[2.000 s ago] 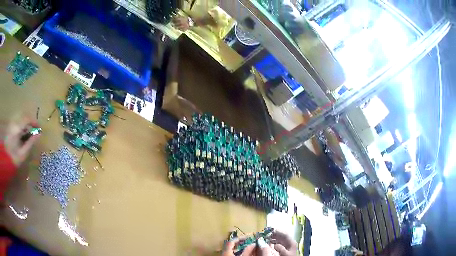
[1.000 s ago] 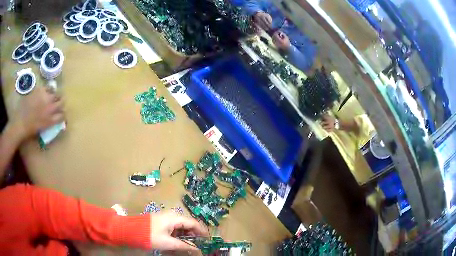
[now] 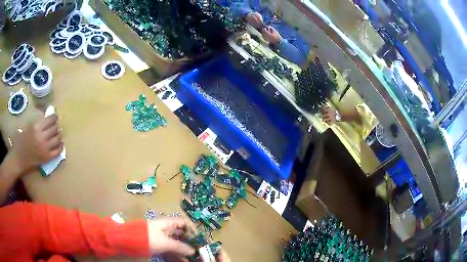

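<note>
My left hand [image 3: 170, 238], in an orange-red sleeve, holds a small green circuit board with a white part [image 3: 207, 252] at the bottom edge. Fingertips of my right hand [image 3: 224, 256] touch the right end of this board; the rest of that hand is cut off. A loose heap of green boards [image 3: 207, 192] with thin dark wires lies just above my hands. A single board with a white part [image 3: 141, 187] lies to its left. Silvery small parts [image 3: 151, 214] show beside my left wrist, partly hidden by it.
Flat green boards [image 3: 145, 114] lie further up. A blue bin [image 3: 236, 158] of dark parts stands beyond. Stacked boards [image 3: 327, 246] stand at lower right beside a brown carton [image 3: 307, 199]. Round discs [image 3: 75, 43] and another person's hand [image 3: 42, 137] are at left. Other people's hands work opposite.
The view first swung left from the stacked boards, then shifted slightly. My left hand and its board remain low in view, and my right fingertips have appeared at the board.
</note>
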